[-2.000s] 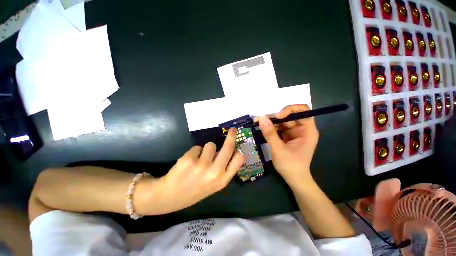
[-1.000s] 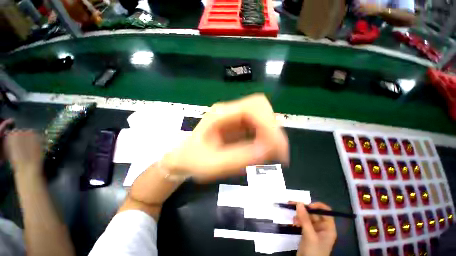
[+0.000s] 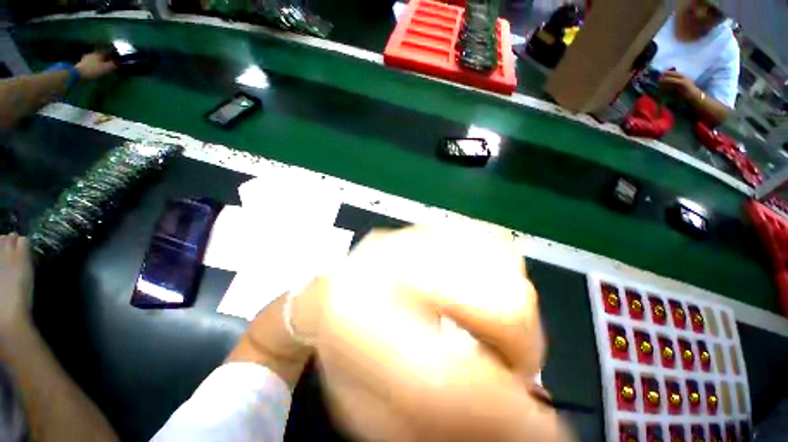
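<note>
My left hand (image 3: 432, 337) is large and blurred, close to the camera at the lower middle, with its fingers curled. Whether it holds anything cannot be made out. My right hand (image 3: 544, 423) is mostly hidden behind it at the bottom edge. The dark tweezers (image 3: 570, 406) stick out to the right from beside my right hand. The central cross of backing sheets is hidden behind my left hand. No phone unit shows in either hand.
White sheets (image 3: 281, 233) lie left of my hand beside a dark smartphone (image 3: 175, 252). A component tray (image 3: 598, 345) stands at right. Phone units lie on the green belt (image 3: 363, 129), one unit (image 3: 465, 149) near the middle. A red tray (image 3: 423, 39) stands beyond. Other people work left and upper right.
The view has lifted from the bench towards the belt. My left hand has left the phone unit and come closer to the camera. The unit and central sheets are out of sight.
</note>
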